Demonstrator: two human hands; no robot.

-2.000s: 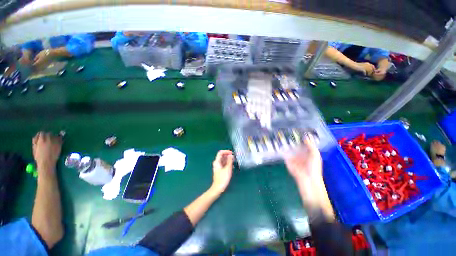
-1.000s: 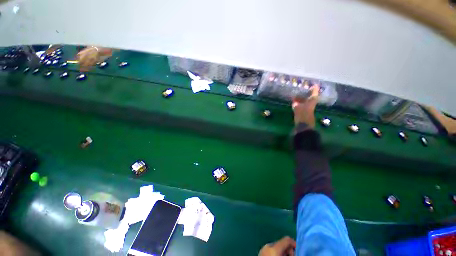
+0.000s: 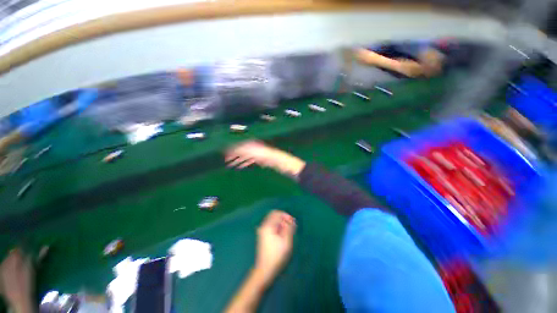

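The view is blurred by motion. My right hand (image 3: 253,154) reaches across the belt from the right, palm down, fingers somewhat spread, with nothing visible in it. My left hand (image 3: 276,235) is over the near bench, fingers curled; whether it holds anything is unclear. A small device unit (image 3: 209,203) lies on the green surface left of my hands, and another unit (image 3: 113,247) lies further left. More small units (image 3: 293,113) sit in a spaced row beyond my right hand.
A blue bin (image 3: 421,211) of red parts (image 3: 467,183) is at right. A phone (image 3: 151,287) lies between white wipes (image 3: 190,257) at lower left, near a blurred bottle (image 3: 91,304). Another person's hand (image 3: 17,275) is far left. Shiny trays (image 3: 241,85) stand across the line.
The view has swung back, bringing the red parts bin in at right. My right hand has left the tray across the line and moved nearer. My left hand now shows more fully.
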